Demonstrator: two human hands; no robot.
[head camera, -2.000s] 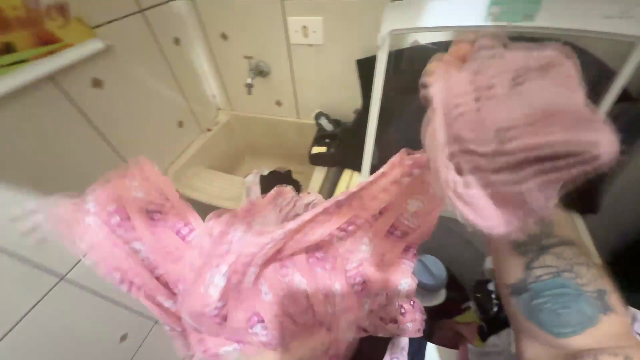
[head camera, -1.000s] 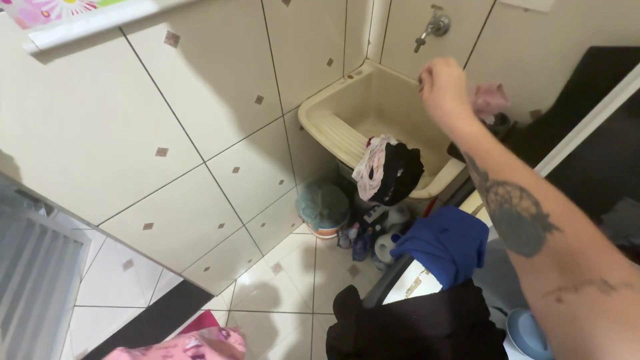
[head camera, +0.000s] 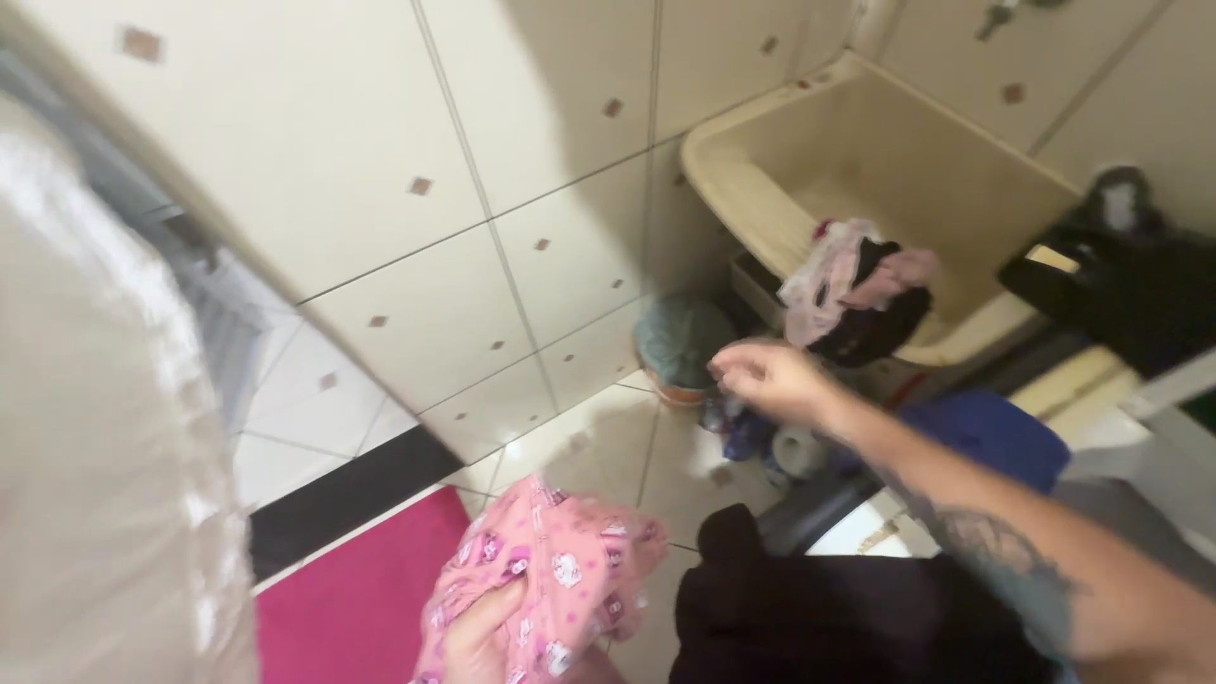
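Observation:
Bunched pink printed cloth is in my left hand at the bottom centre, the thumb pressed on the fabric. My right hand reaches in from the right, blurred, with the fingers curled; no cloth shows in it, and whether the fingers are closed is unclear. Just beyond it, a pile of small clothes, pale pink, white and black, hangs over the front rim of a beige laundry sink. Dark cloth lies below my right forearm, and a blue cloth is behind the forearm.
A bin with a greenish bag stands on the tiled floor beneath the sink, near several bottles. A pink mat lies by a dark threshold. Pale shiny material fills the left edge. A black object sits right of the sink.
My right hand has moved from above the sink to in front of it. A dusty-pink piece, earlier beside that hand, now lies on the clothes pile. More of the printed cloth shows in my left hand.

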